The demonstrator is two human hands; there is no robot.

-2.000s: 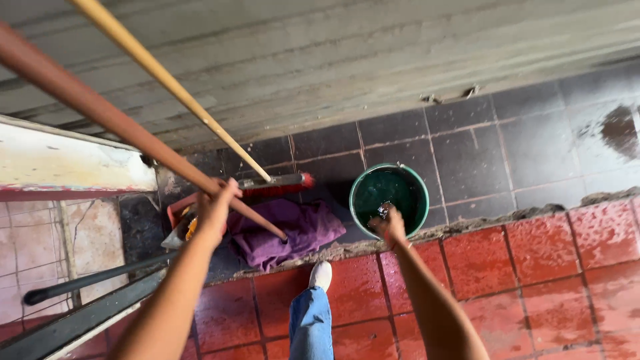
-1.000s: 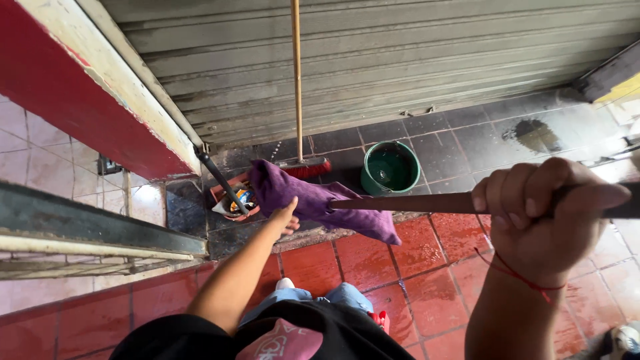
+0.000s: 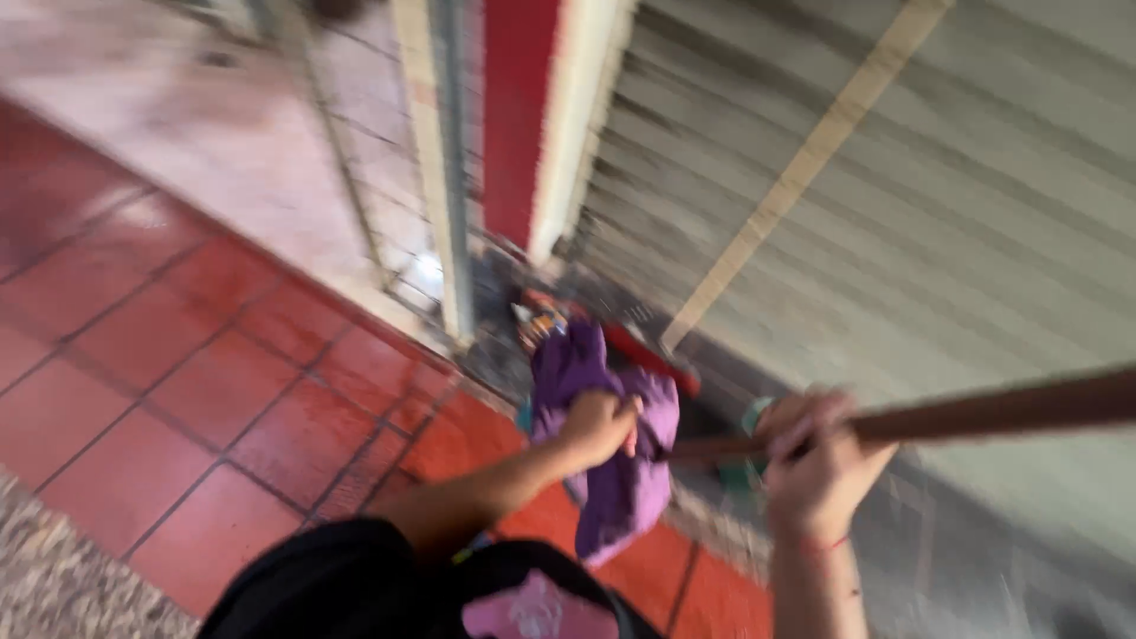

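A purple cloth (image 3: pixel 635 479) hangs in folds over the head end of a brown pole (image 3: pixel 985 410), in front of my body. My left hand (image 3: pixel 603 426) is on the cloth, its fingers curled in against the folds, close to where the pole meets it. My right hand (image 3: pixel 816 453) is closed around the pole to the right of the cloth. The pole runs from the cloth out past the right edge. What the cloth covers at the pole's end is hidden, and the view is blurred.
Behind the cloth, a red broom head (image 3: pixel 652 359) with a light wooden handle (image 3: pixel 799 173) leans by the grey slatted shutter (image 3: pixel 1003 231). Small items (image 3: pixel 543 321) lie beside it. A green bucket (image 3: pixel 737 479) is mostly hidden behind my right hand. A metal post (image 3: pixel 448 177) stands left of a red-and-white wall edge (image 3: pixel 519 115).
Two seconds ago my right hand was in the green bucket and my left hand held the pole; now my right hand grips the pole and my left is on the cloth. The view has swung round.
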